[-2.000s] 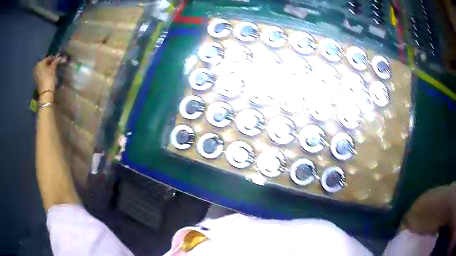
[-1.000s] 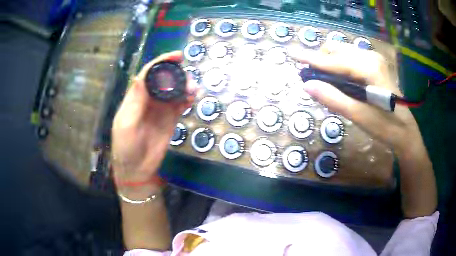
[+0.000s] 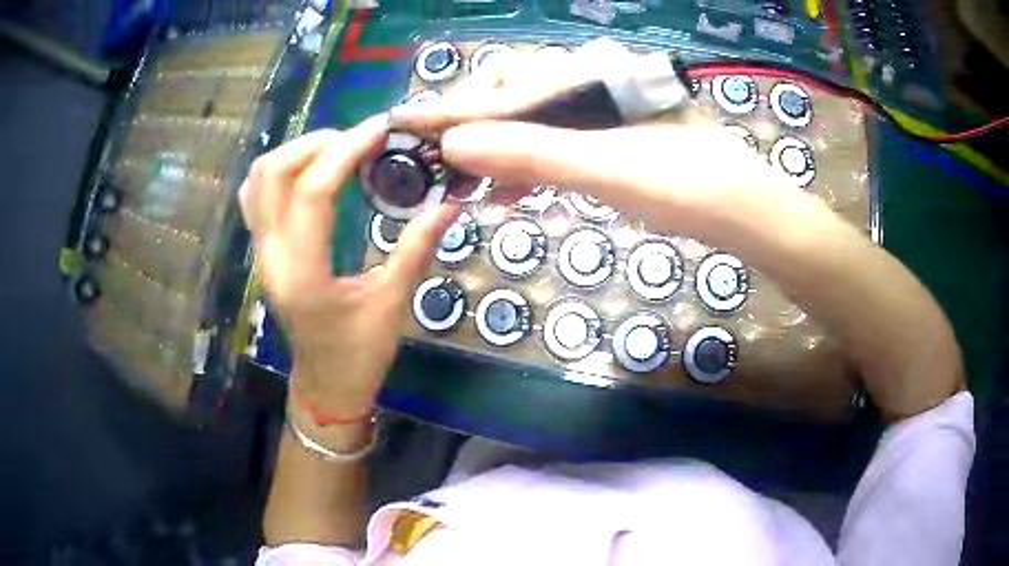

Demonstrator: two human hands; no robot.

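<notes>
My left hand (image 3: 332, 227) holds a round lens unit (image 3: 401, 179) between thumb and fingers above the tray's left part; its ringed face with a dark centre shows. My right hand (image 3: 520, 138) holds the black wired hand tool (image 3: 570, 108), with its pale rear collar, and its fingertips are at the lens unit's right side. The tool's tip is hidden or too blurred to tell. The blister tray (image 3: 797, 354) lies under both hands, with rows of lens units such as this one (image 3: 517, 247) in its pockets. My right forearm covers part of them.
The supply tray (image 3: 166, 265) lies at the left, with a few black units (image 3: 95, 245) along its outer edge. The red and black lead (image 3: 819, 77) runs off right over the tray's far side. Background trays (image 3: 885, 44) stand at the far right on the green mat (image 3: 940, 221).
My right hand and the tool have moved left to the lens unit in my left hand. The unit shows a pale ring where it looked black before. The lead now crosses the tray's far side.
</notes>
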